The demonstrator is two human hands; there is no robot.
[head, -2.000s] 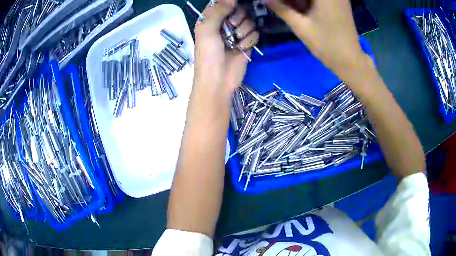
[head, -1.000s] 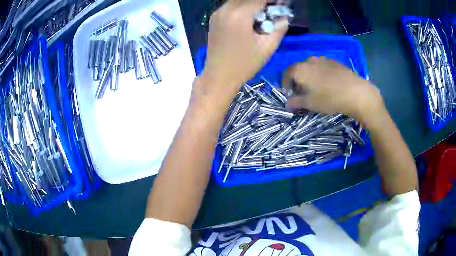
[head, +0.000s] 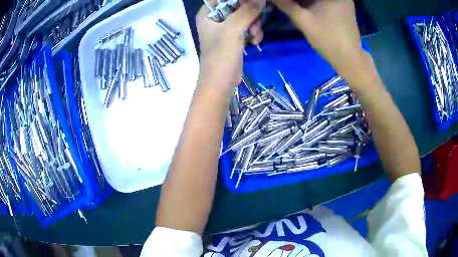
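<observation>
My left hand is at the top centre, shut on several silver metal shafts, with thin rod ends sticking out between the fingers. My right hand is beside it at the top edge, its fingertips cut off by the frame, so what they hold cannot be told. The dark object between and behind the hands is mostly hidden. The blue parts bin lies below the hands, holding a pile of loose shafts. The white plastic tray lies left of it, with shafts grouped in its upper part.
Blue side bins of silver pieces stand at the left and far right. Grey trays of metal pieces overlap at upper left. A black flat object lies at the top. A red object shows beyond the bench edge at right.
My right hand has moved up from the pile in the blue bin to the top edge beside my left hand. My left hand still holds shafts. The view has shifted slightly.
</observation>
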